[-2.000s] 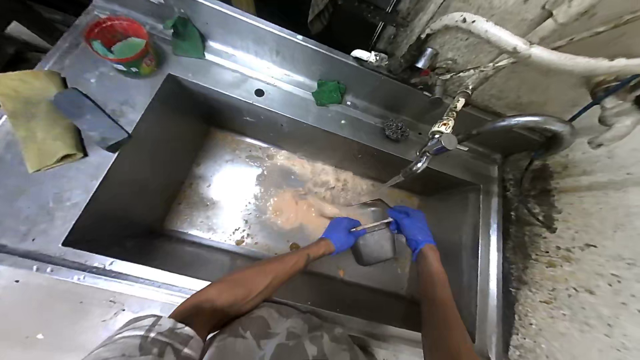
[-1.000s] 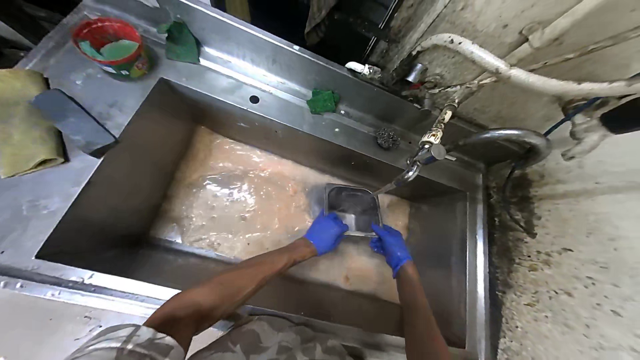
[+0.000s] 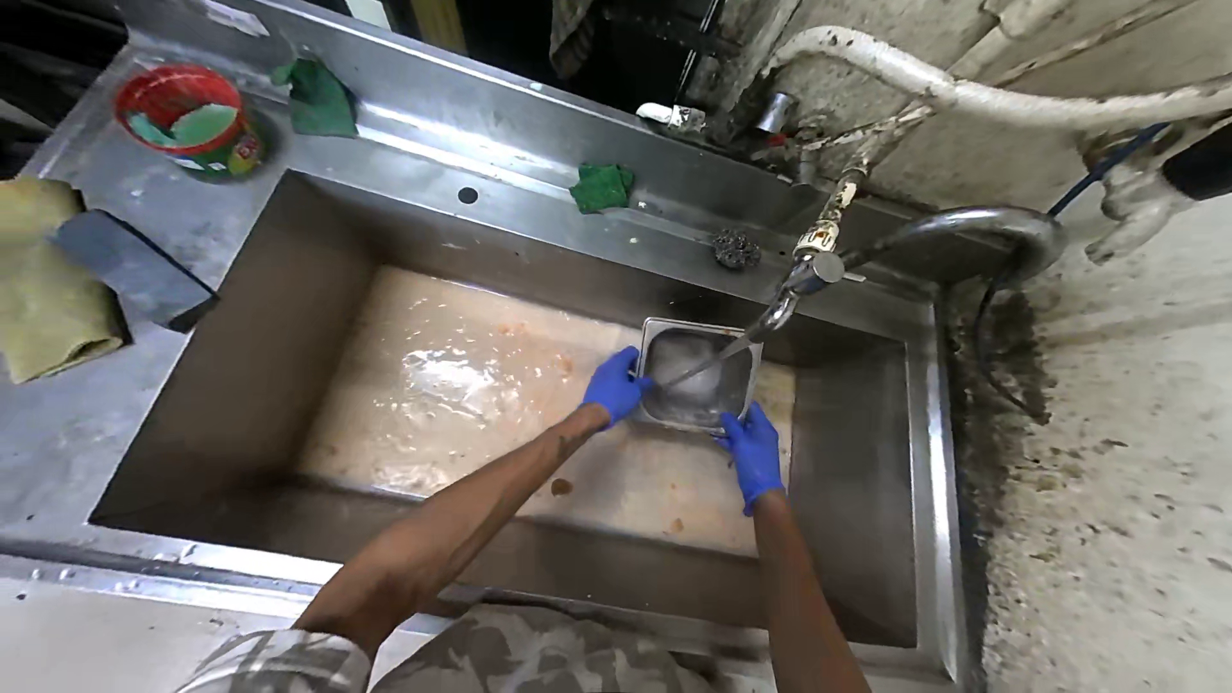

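Note:
Both my hands, in blue gloves, hold a small square stainless steel pan [image 3: 695, 377] over the right part of a large steel sink [image 3: 616, 563]. My left hand [image 3: 616, 387] grips its left rim, and my right hand [image 3: 753, 454] its lower right corner. From the metal faucet [image 3: 784, 306] a stream of water runs into the pan. Cloudy, pinkish water [image 3: 452, 385] with loose food bits covers the sink floor below my hands.
A steel-wool scourer [image 3: 736, 249] and green scouring pad [image 3: 602, 188] lie on the back ledge. At left are a red tub [image 3: 183, 120], another green pad [image 3: 320, 98], a yellowish cloth [image 3: 43, 279] and a grey flat-bladed item [image 3: 135, 268]. A stained wall [image 3: 1116, 462] stands at right.
The pan, held tilted low in the sink two seconds ago, now faces up under the faucet with its inside showing. Cloudy water has spread across the sink floor.

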